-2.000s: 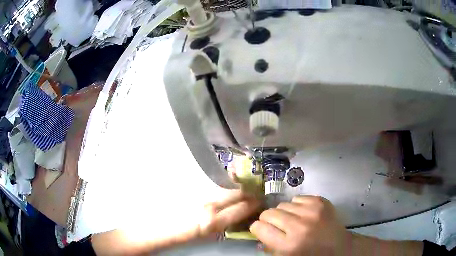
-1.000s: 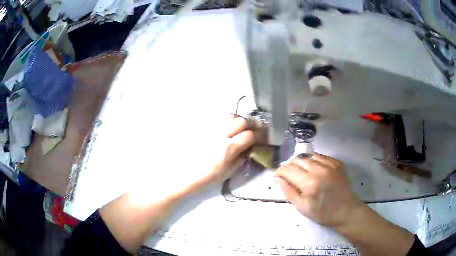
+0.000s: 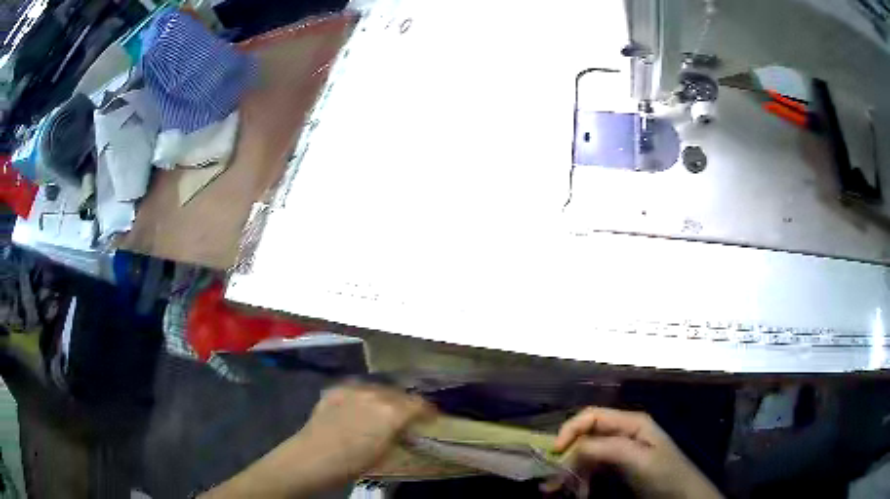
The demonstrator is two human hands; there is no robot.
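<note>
My left hand [image 3: 366, 429] and my right hand [image 3: 620, 448] are below the table's front edge. Between them they hold a folded bundle of olive-green and greyish fabric strips [image 3: 483, 443], one hand at each end. My left hand is slightly blurred. Above, on the white table [image 3: 429, 214], the presser foot and needle [image 3: 644, 107] of the sewing machine stand over the bluish-purple slide plate [image 3: 610, 139], with no fabric under them.
A round knob [image 3: 694, 159] sits beside the foot. Orange-red snips [image 3: 787, 109] and a black holder [image 3: 835, 141] lie at the right. A blue-and-white striped cloth [image 3: 195, 70] is heaped at upper left. Red cloth [image 3: 229, 324] hangs below the table. Printed ruler tape [image 3: 742, 334] runs along the front edge.
Both hands have moved from the needle area to below the table's front edge and now hold the bundle. The view has tilted down, so the machine appears higher and further right.
</note>
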